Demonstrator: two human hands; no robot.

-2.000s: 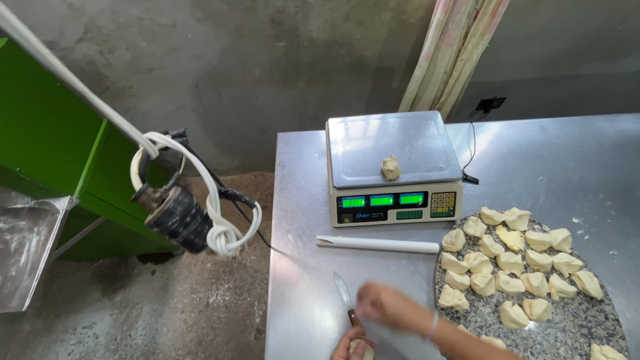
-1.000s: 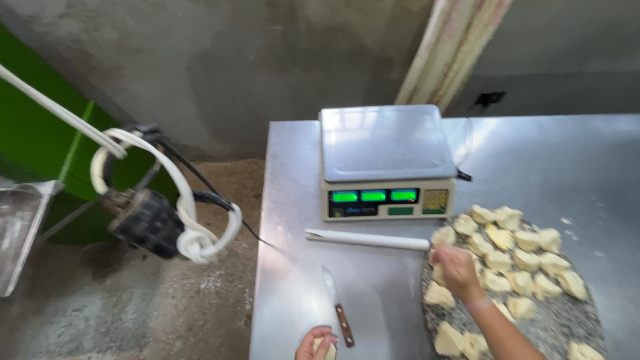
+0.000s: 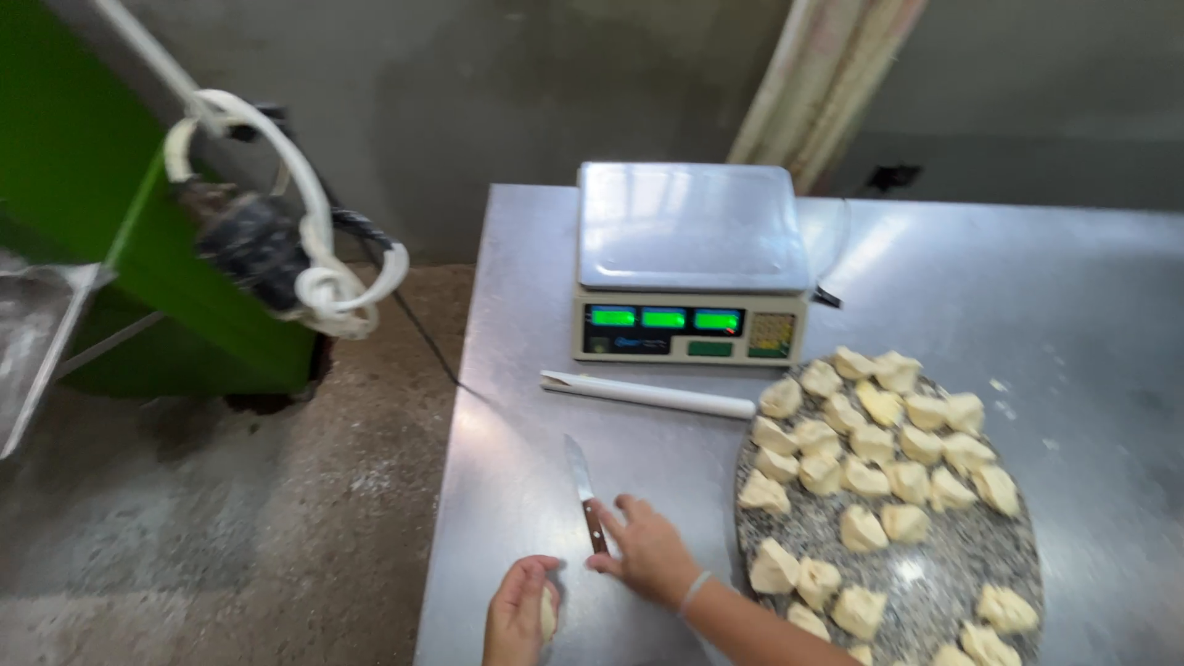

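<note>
My left hand [image 3: 518,610] is closed around a piece of dough [image 3: 548,612] low in the view, over the steel table. To its right, my right hand [image 3: 647,550] has its fingers spread at the brown handle of a knife [image 3: 594,518]; the knife lies on the table, blade pointing away, and whether the fingers grip it is not clear. Several dough pieces [image 3: 870,444] rest on a round granite slab [image 3: 971,573] at the right. Behind the hands stands a digital scale [image 3: 689,231] with a bare steel pan and lit green displays.
A white plastic tube [image 3: 647,395] lies between the scale and the knife. The steel table [image 3: 518,296] ends at the left above a concrete floor. A black plug with knotted white cable [image 3: 259,250] hangs at upper left before a green machine [image 3: 194,342].
The dough piece seen on the scale pan two seconds ago is gone from it. My right hand has moved from the slab's left side back to the knife. My left hand still holds dough.
</note>
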